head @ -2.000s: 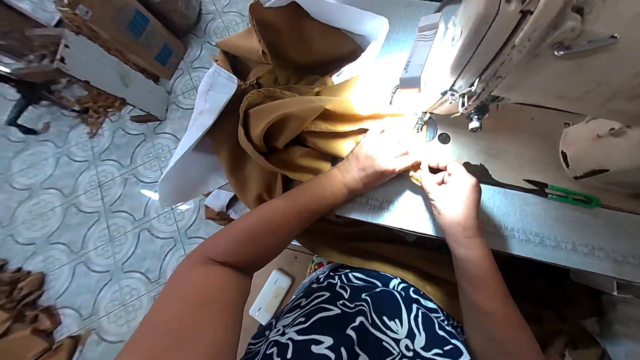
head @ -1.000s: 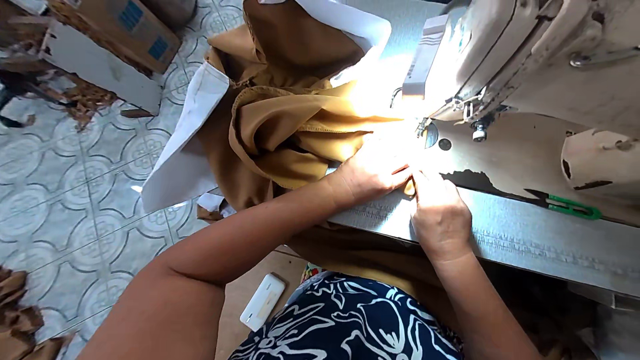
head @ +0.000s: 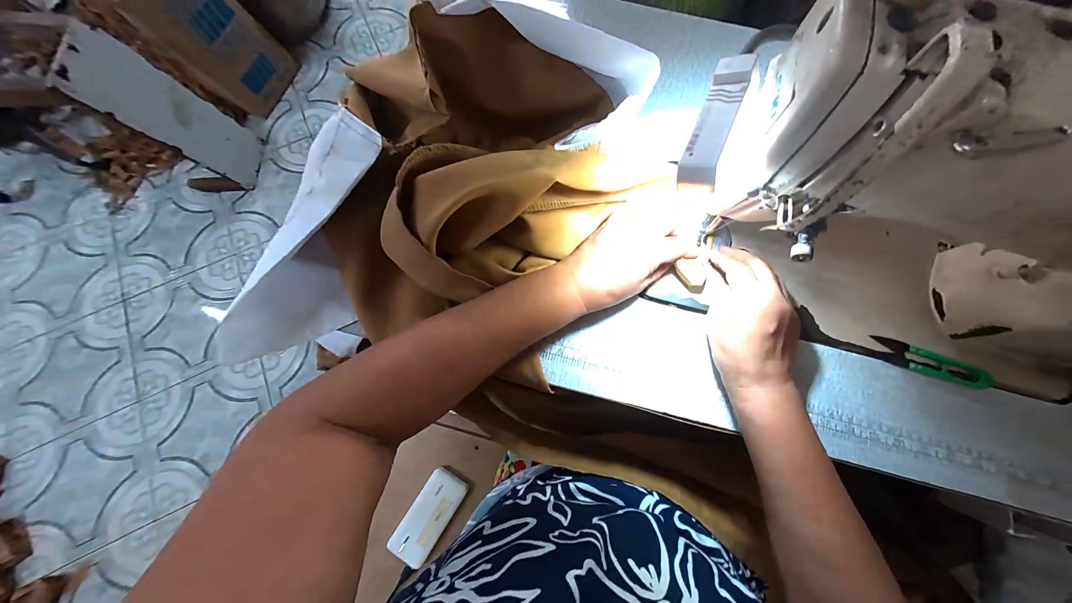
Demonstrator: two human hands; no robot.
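Mustard-brown fabric (head: 494,201) lies bunched on the sewing machine's table, left of the needle, and hangs over the front edge. My left hand (head: 624,260) presses on its right end, fingertips beside the presser foot (head: 710,228); bright lamp light washes out detail there. My right hand (head: 749,310) is just right of it, its fingers pinching a small folded end of the fabric (head: 691,273) in front of the foot. The white sewing machine head (head: 837,100) stands over the right side. Green-handled thread snips (head: 950,367) lie right of my right hand.
White cloth (head: 280,285) hangs off the table's left side. A grey-white strip (head: 716,126) stands beside the needle area. A white power bank or phone (head: 429,517) lies below the table edge. On the tiled floor are a cardboard box (head: 209,50) and brown scraps (head: 126,159).
The small folded fabric end between my hands shows more now than two seconds ago. My right hand has opened out slightly from its tighter curl and stays close to the presser foot.
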